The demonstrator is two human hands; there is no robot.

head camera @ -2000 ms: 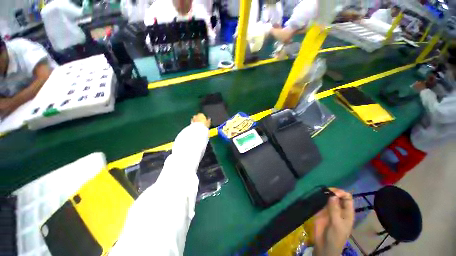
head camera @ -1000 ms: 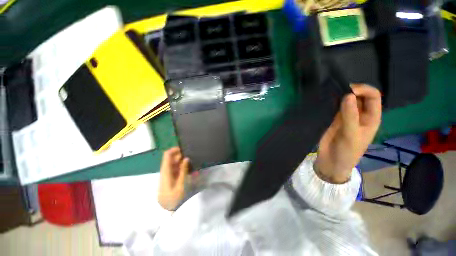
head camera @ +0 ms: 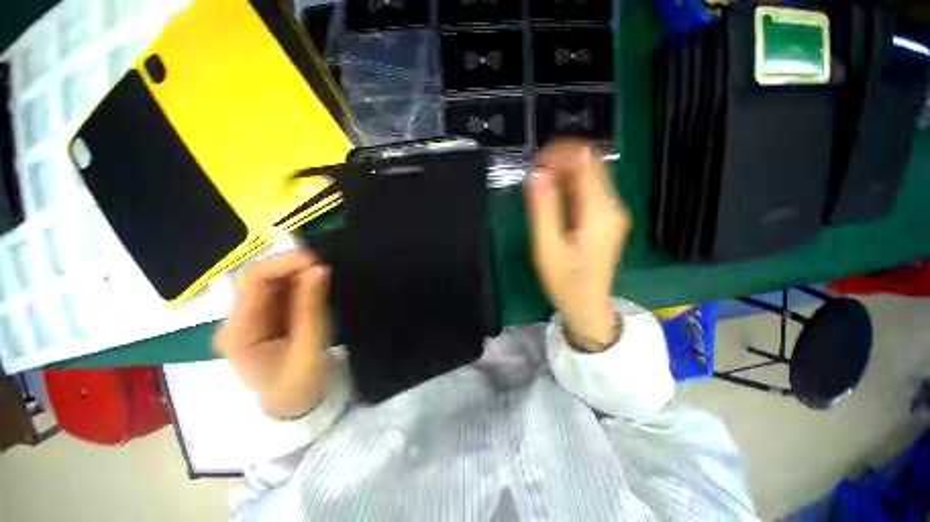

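A black phone case lies upright in view at the centre, its top at the plastic sheet and its lower end over my lap. It looks covered by a flat black panel, slightly offset; the layers are hard to separate. My left hand is blurred at the case's left edge; whether it grips is unclear. My right hand is blurred, off the case to its right, thumb and fingers apart, with nothing visible in it. Black logo panels lie in rows under clear plastic behind.
Yellow-backed skins, one with its black side up, lie on a white gridded tray at left. At right stand black cases with a green circuit board. A blue box edge shows at top right. A black stool stands below.
The long black piece has left my right hand, and a black face now covers the grey case at centre. My right hand has moved left, away from the case stack.
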